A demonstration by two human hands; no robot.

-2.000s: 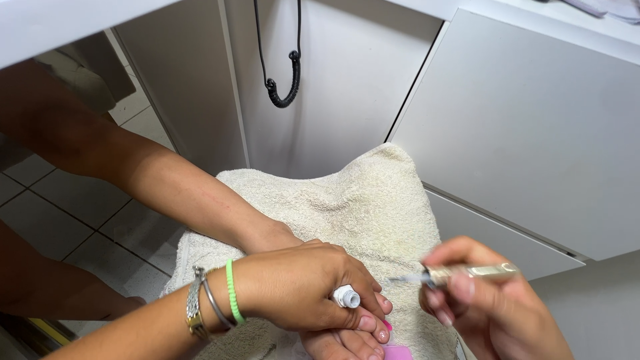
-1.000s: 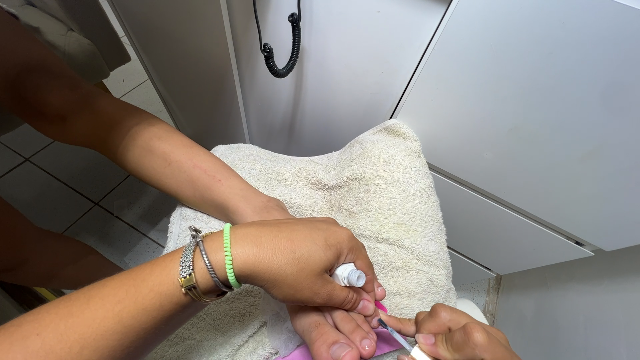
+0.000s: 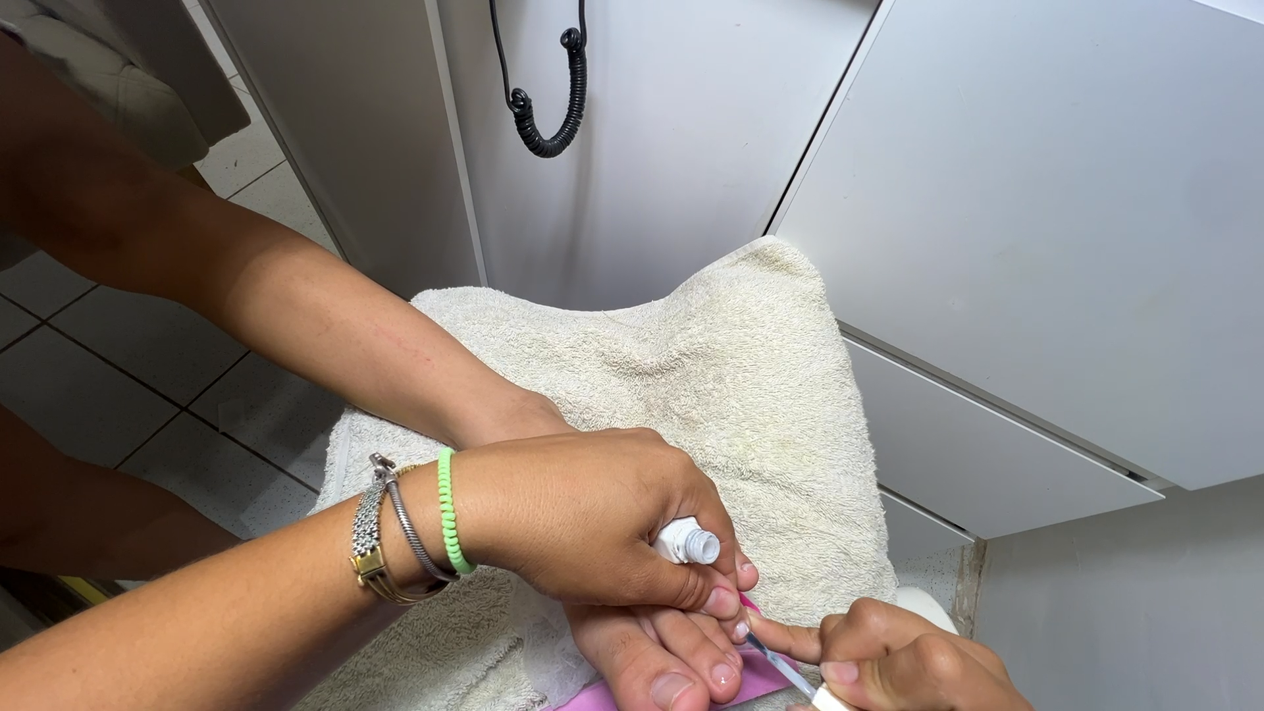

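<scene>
My left hand (image 3: 612, 513), with a watch and bracelets at its wrist, lies over another person's foot (image 3: 647, 657). It holds a small open nail polish bottle (image 3: 688, 542), the bare neck pointing right, and its thumb and fingers are at the smaller toes. At the lower right my right hand (image 3: 899, 657) holds the polish brush by its white cap (image 3: 828, 700). The brush (image 3: 775, 660) slants up left, its tip at a small toe's nail, and the index fingertip rests close by. A pink toe separator (image 3: 755, 676) shows under and between the toes.
A cream towel (image 3: 731, 395) lies under the foot. The person's leg (image 3: 326, 316) comes in from the upper left. Behind stand grey panels (image 3: 1027, 197), with a black coiled cord (image 3: 548, 143) hanging before one. Tiled floor (image 3: 89, 365) shows at left.
My right hand has moved down from above the towel, bringing the brush from clear of the toes to a small toe. My left hand still holds the bottle over the foot.
</scene>
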